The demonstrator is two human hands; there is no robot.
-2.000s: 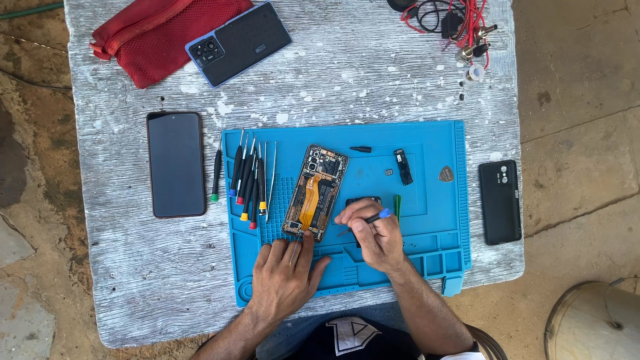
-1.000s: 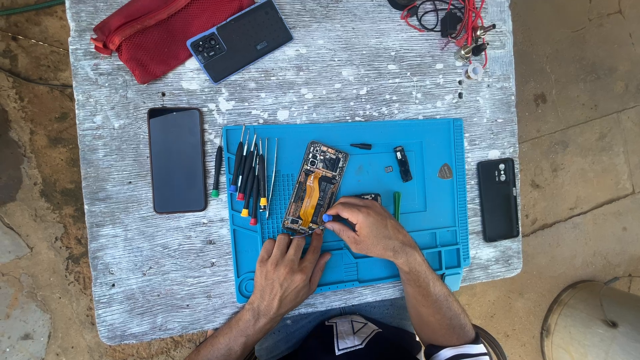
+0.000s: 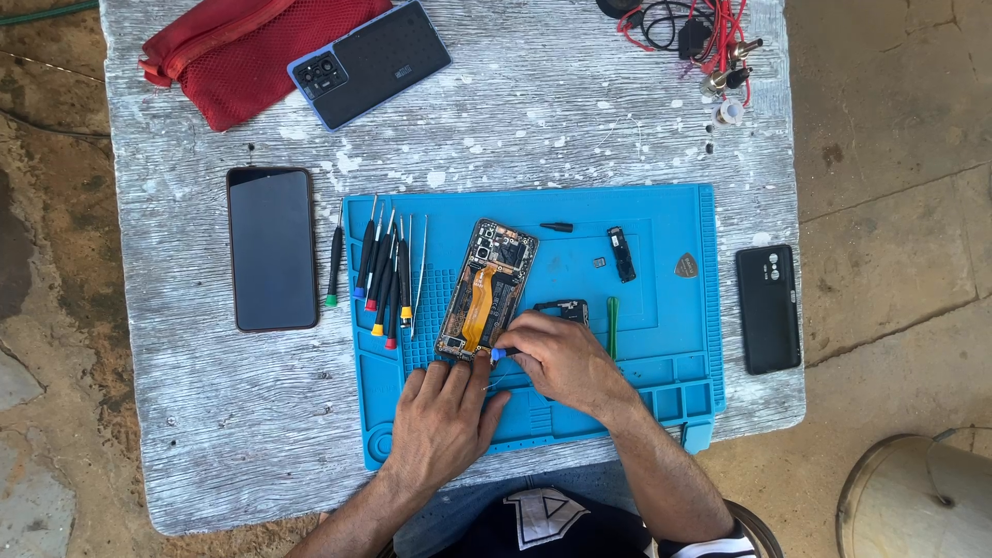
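Note:
An opened smartphone with bare circuit boards and an orange flex cable lies tilted on a blue silicone repair mat. My left hand rests palm down, its fingertips on the phone's lower edge. A small blue-ended tool is held between the thumb and fingers of my right hand, at the phone's lower right corner; its tip is hard to see. A thin wire shows between my hands. Partly hidden behind my right hand is a dark phone part, with a green pry tool beside it.
Several precision screwdrivers and metal tweezers lie left of the opened phone. Around the mat are a dark-screened phone, a blue-edged phone, a red mesh pouch, a black phone cover and red wires.
My right hand has moved left and in toward the phone's lower end with the blue-ended tool, which was held up off to the right two seconds ago. My left hand has stayed nearly in place.

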